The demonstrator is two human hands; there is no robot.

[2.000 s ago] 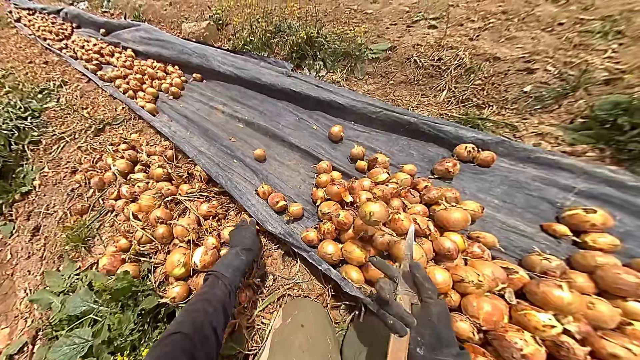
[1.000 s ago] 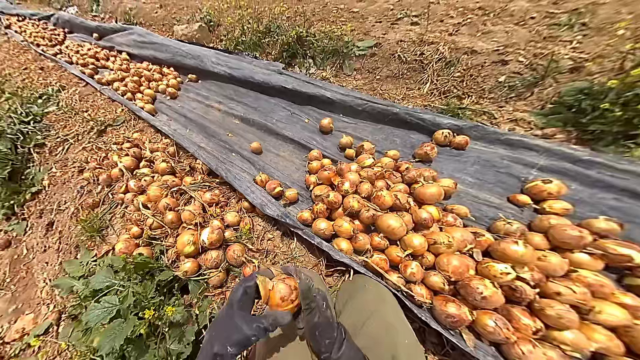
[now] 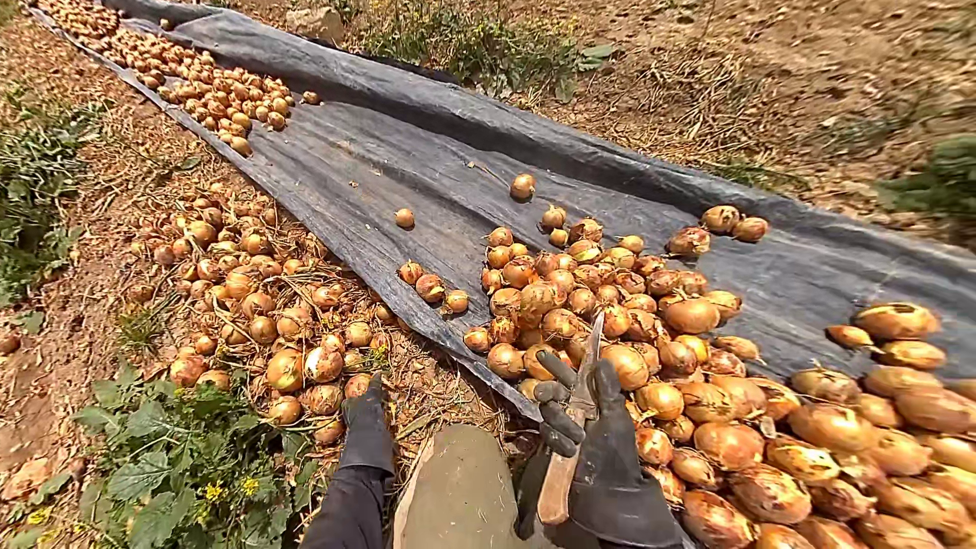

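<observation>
My left hand [image 3: 367,427], in a dark glove, reaches down to the near edge of a heap of onions with dry stalks [image 3: 259,305] on the soil; its fingertips are at an onion [image 3: 357,386], and whether they grip it is hidden. My right hand [image 3: 602,450], gloved too, holds a knife with a wooden handle [image 3: 560,480], its worn metal blade [image 3: 591,354] pointing up and away. Just beyond the blade lies a pile of cleaned onions [image 3: 686,358] on a long dark fabric sheet [image 3: 427,175].
More onions [image 3: 221,91] cover the far left end of the sheet. Leafy weeds [image 3: 160,465] grow at lower left beside the heap. My knee [image 3: 461,488] is between my hands. Dry soil and straw [image 3: 686,91] border the sheet's far side.
One second ago both hands were together around an onion in front of my knees. Now they are apart: the left is back at the stalked heap, the right beside the pile with the knife in plain sight.
</observation>
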